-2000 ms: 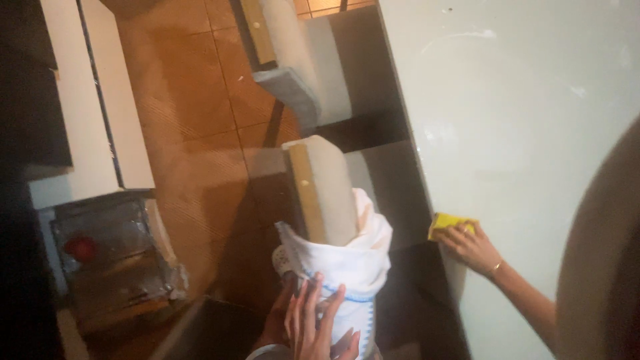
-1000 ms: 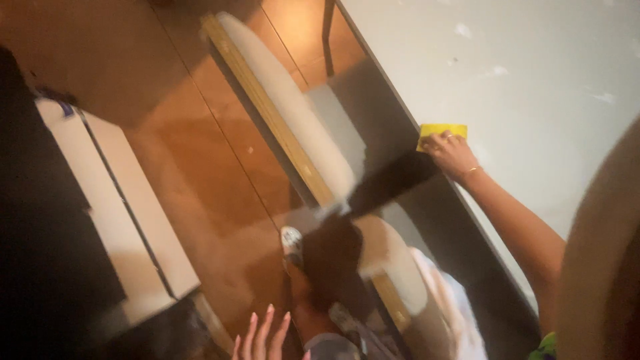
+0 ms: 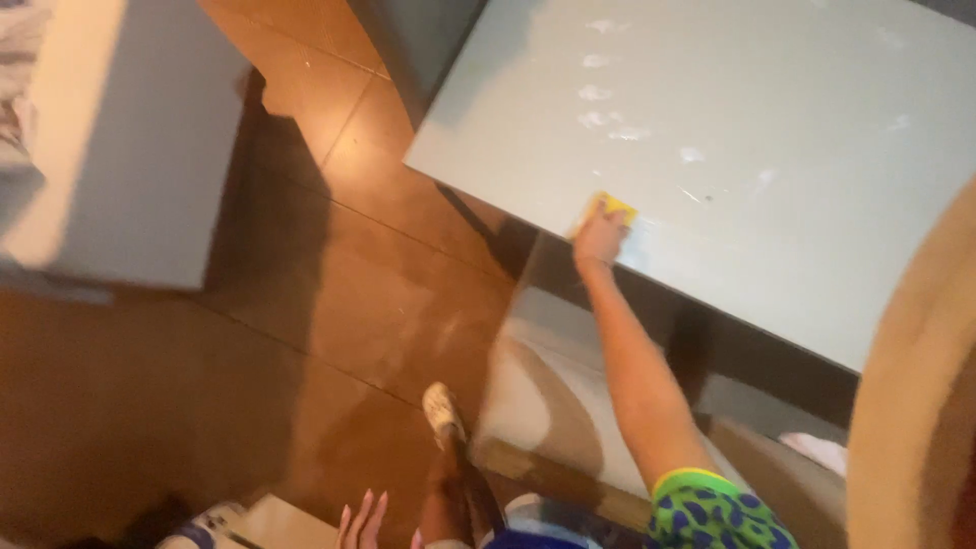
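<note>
My right hand (image 3: 600, 238) is closed on a yellow sponge (image 3: 618, 210), pressed to the pale glossy tabletop (image 3: 732, 137) near its edge. The sponge looks slightly blurred. White foamy spots and streaks lie on the surface beyond it. My right forearm, in a green sleeve with dark blue spots, reaches up over a chair. At the bottom edge, my left hand (image 3: 362, 522) shows only its fingers, spread and holding nothing visible; its palm is out of frame.
A cushioned chair with a wooden frame (image 3: 564, 480) stands against the table's side. A foot in a light shoe (image 3: 441, 408) rests on the brown tiled floor (image 3: 381, 305). A large pale piece of furniture (image 3: 152, 145) is at upper left. A tan curved object (image 3: 907, 366) blocks the right side.
The view has swung toward the table's corner. My left hand, on a white cloth over a chair two seconds ago, is now off it. The sponge stays in my right hand.
</note>
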